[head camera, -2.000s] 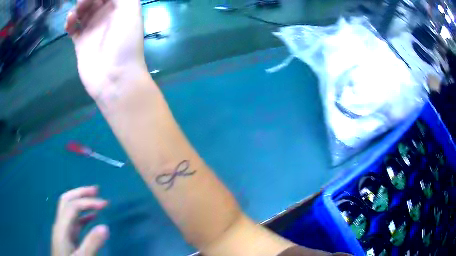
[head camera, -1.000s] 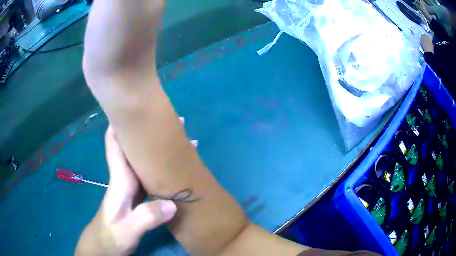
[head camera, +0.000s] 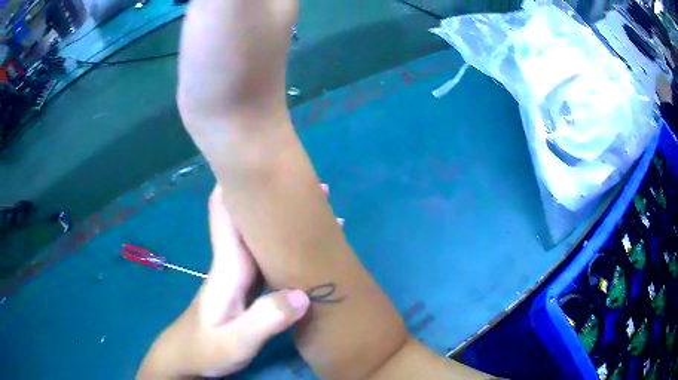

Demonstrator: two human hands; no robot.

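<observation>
My right arm reaches up from the bottom right, with a bow-shaped mark on the forearm. My right hand (head camera: 238, 56) is cut off by the top edge, and its fingers are not visible. My left hand (head camera: 241, 315) is wrapped around my right forearm (head camera: 297, 230). Its thumb lies on top beside the mark and two fingertips show at the far side. A red-handled screwdriver (head camera: 143, 256) lies on the teal mat (head camera: 416, 200) left of my left hand, its shaft tip meeting the hand's outline.
A clear plastic bag (head camera: 587, 119) with white curved parts lies at the right. A blue crate (head camera: 554, 319) of black-and-green units stands at the bench's right edge. A dark green strip (head camera: 119, 104) runs beyond the mat, with black cables (head camera: 126, 61) at the far left.
My left hand has moved from open beside the screwdriver onto my right forearm and stays there. The view has shifted, so the arms, bag and crate sit further right than one second ago.
</observation>
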